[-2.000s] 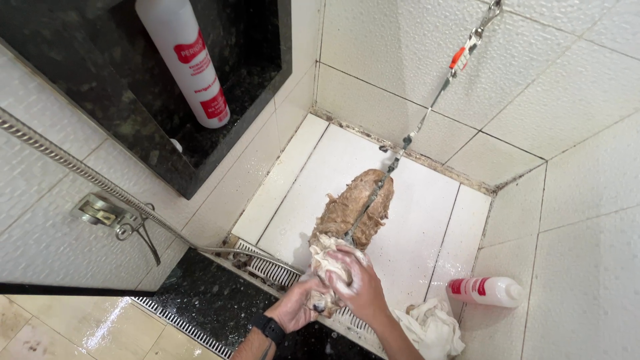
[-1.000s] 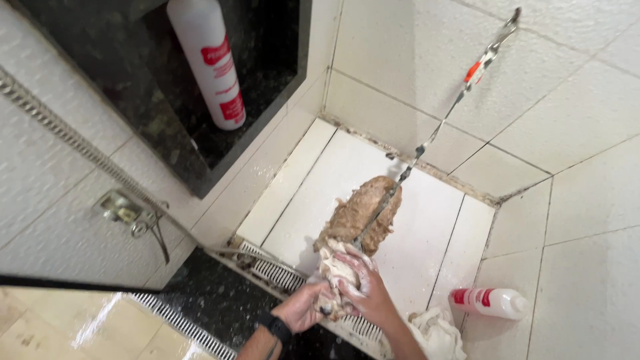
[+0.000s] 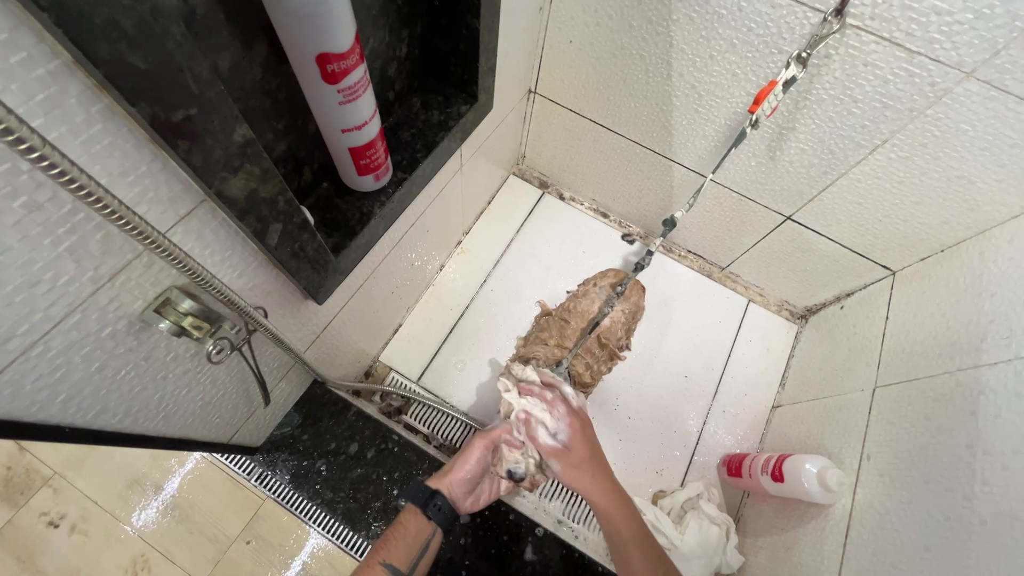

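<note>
A wet, brown-furred dog [image 3: 596,320] stands on the white tub floor, its head toward me and its dark nose low between my hands. A tether [image 3: 704,188] runs from its neck up to a metal clip at the wall. My right hand [image 3: 560,436] presses a soapy white cloth [image 3: 524,392] over the dog's head. With the fingers of my left hand [image 3: 476,472], the wrist wearing a black watch, I cup the side of the muzzle. Suds cover the cloth and right fingers.
One white-and-red bottle [image 3: 348,104] stands in the dark stone niche; another bottle [image 3: 780,478] lies at the right near a crumpled white cloth [image 3: 694,528]. A metal shower hose [image 3: 152,240] crosses the left side. Drain grates [image 3: 432,416] edge the tub by a black stone sill [image 3: 336,456].
</note>
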